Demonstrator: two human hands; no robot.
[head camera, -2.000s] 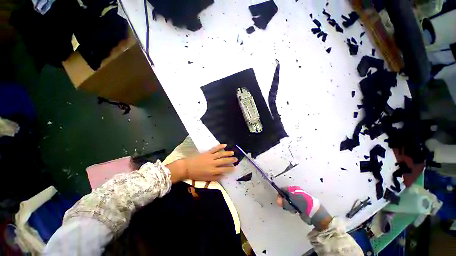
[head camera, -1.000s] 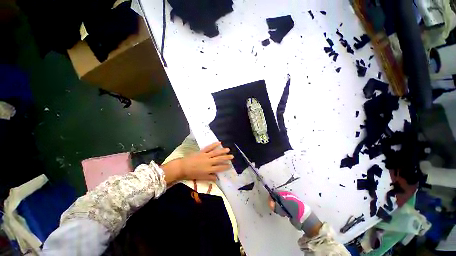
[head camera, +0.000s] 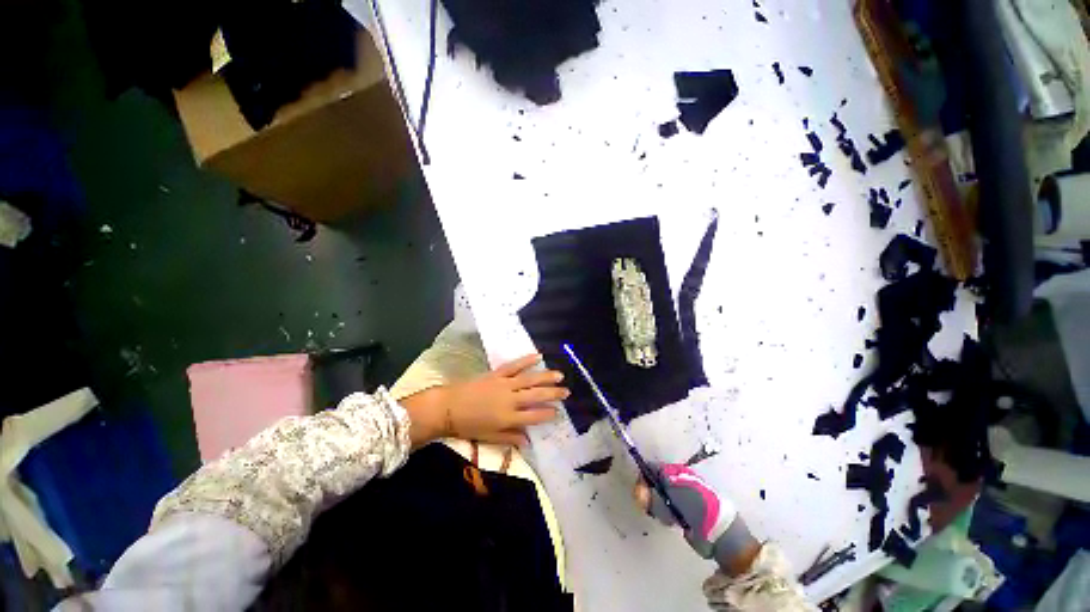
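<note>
A black fabric piece (head camera: 574, 281) lies flat on the white table, with a pale oblong weight (head camera: 635, 313) on it. My left hand (head camera: 496, 404), bare, lies flat with fingers spread at the piece's lower left edge, fingertips touching or very near it. My right hand (head camera: 691, 508), in a pink and grey glove, holds the fabric shears (head camera: 607, 410). Their long blades point up and left over the lower part of the piece and look nearly closed. A thin black strip (head camera: 697, 285) lies along the piece's right side.
Black offcuts (head camera: 906, 317) heap at the right. A rough black pile (head camera: 526, 38) lies at the top, a smaller black scrap (head camera: 705, 98) beside it. A small dark metal tool (head camera: 827, 562) lies at the lower right edge. A cardboard box (head camera: 313, 150) and pink stool (head camera: 249, 401) stand at left.
The view has shifted, so the table and fabric sit lower and further right. The shear tips lie further in over the fabric's lower left part. My left hand stays by the edge.
</note>
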